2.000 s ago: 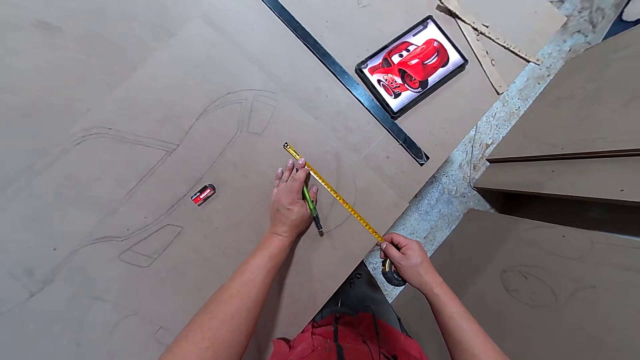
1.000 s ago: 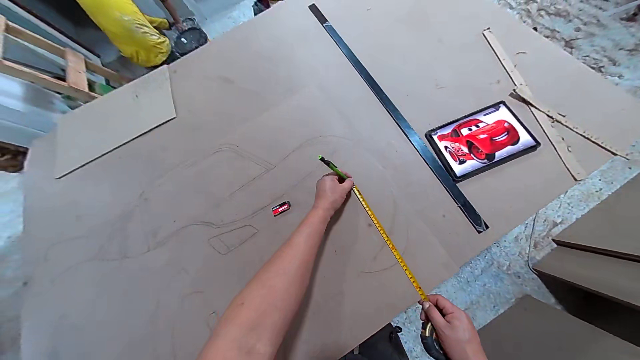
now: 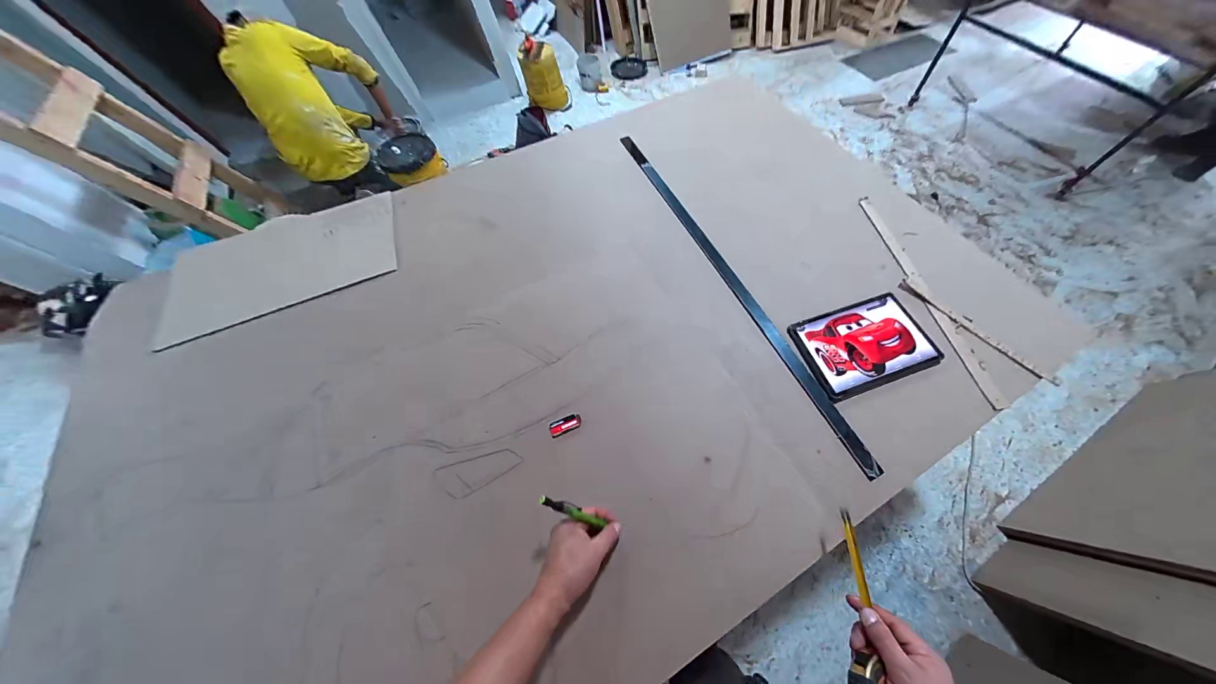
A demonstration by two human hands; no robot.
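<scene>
My left hand (image 3: 578, 556) holds a green and black marking pencil (image 3: 576, 513) over the large drawing board (image 3: 665, 589). Past the board's near right edge, my right hand (image 3: 893, 646) grips a tape measure (image 3: 864, 665), a short length of its yellow blade (image 3: 857, 560) sticking out. Pencil lines of a car sketch (image 3: 478, 472) cover the board's middle and left. A small red and black eraser or block (image 3: 564, 426) lies by the sketch. To the right, a tablet (image 3: 865, 346) displays a red cartoon car beside a long dark metal straightedge (image 3: 750, 304).
Two thin wooden strips (image 3: 936, 304) cross near the right edge. A loose board piece (image 3: 285, 271) lies at the far left. Beyond the edge, a person in yellow (image 3: 294, 100) bends over a bucket (image 3: 407, 152). Stacked boards (image 3: 1121, 494) stand at the right; scaffolding (image 3: 1111, 152) is behind.
The extended tape blade spanned both hands earlier; now it is short and off the board, held only by my right hand. My left hand has come away from it. The view has widened toward the room.
</scene>
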